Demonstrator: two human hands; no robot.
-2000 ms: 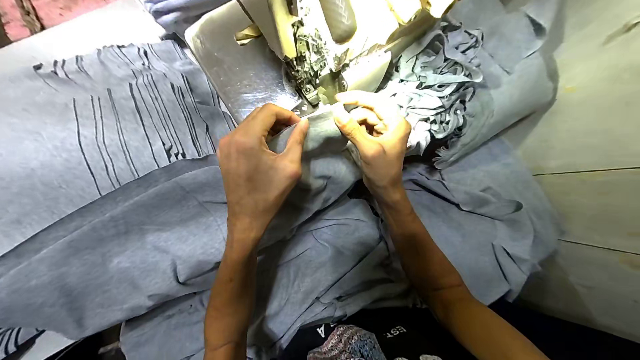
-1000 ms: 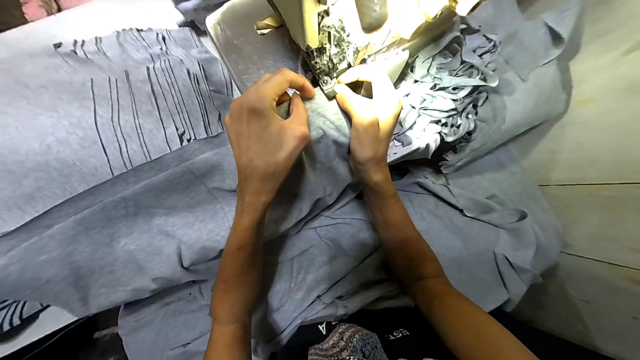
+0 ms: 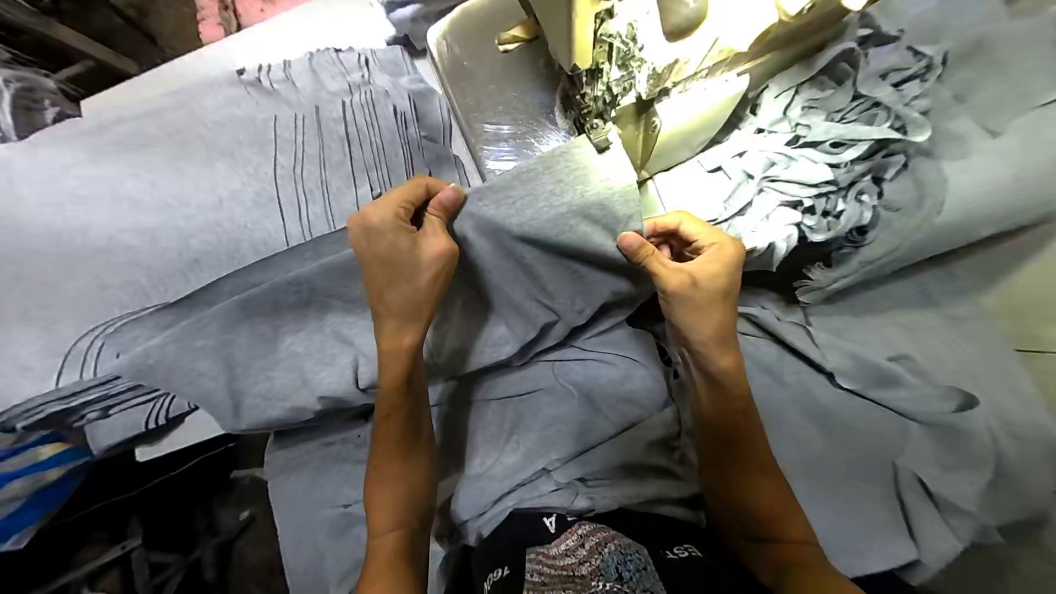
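Grey knit fabric (image 3: 544, 214) runs from the presser foot (image 3: 599, 136) of a sewing machine (image 3: 619, 58) down toward my body. My left hand (image 3: 408, 247) pinches its upper left edge between thumb and bent fingers. At its right edge, below the foot, my right hand (image 3: 689, 268) grips the cloth between thumb and fingers. The corner of the fabric lies under the foot, and both hands are apart from the machine. The cloth is spread fairly flat between foot and hands, with folds lower down.
Stacked grey fabric pieces with dark edge lines (image 3: 322, 165) lie left of the metal machine plate (image 3: 503, 91). A heap of narrow fabric strips (image 3: 825, 157) sits right of the machine. More grey cloth (image 3: 866, 429) drapes at the lower right. A blue and white striped item (image 3: 37, 487) is at the lower left.
Both hands have moved from close to the presser foot, down and apart along the cloth edges. The fabric corner at the foot, covered by fingers before, is now in view.
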